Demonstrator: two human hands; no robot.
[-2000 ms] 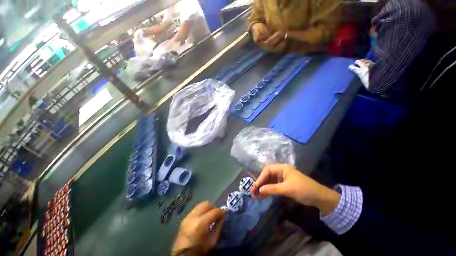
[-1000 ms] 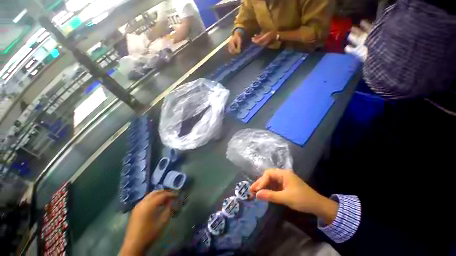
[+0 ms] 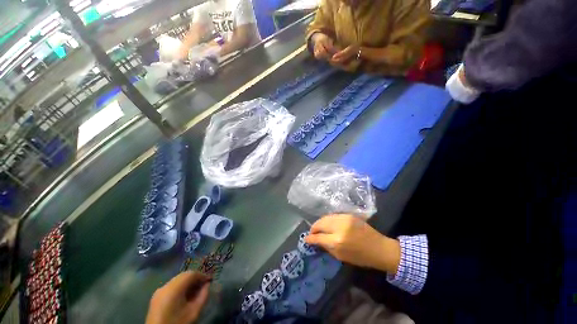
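A row of blue-grey housing units (image 3: pixel 306 283) with round black-and-white patterned heads lies nearest me at the bottom. My right hand (image 3: pixel 345 239) has its fingertips pinched together at the farthest patterned head; whether they hold a small part is hidden. My left hand (image 3: pixel 179 297) is at the near edge of the pile of small black parts (image 3: pixel 218 256), fingers bent together; I cannot tell if a part is between them. Plain blue-grey shells (image 3: pixel 216 226) lie just beyond the pile.
A large open clear bag (image 3: pixel 247 144) and a smaller clear bag (image 3: pixel 330 191) lie beyond the units. Another unit row (image 3: pixel 161 197) is left, red-and-white parts (image 3: pixel 45 275) far left. A blue tray (image 3: pixel 398 136) is at right. People work opposite and at right.
My left hand moved from the unit row to the black pile, and is now slightly lower there. My right hand stays by the farthest head. The neighbour's gloved hand at right has shifted.
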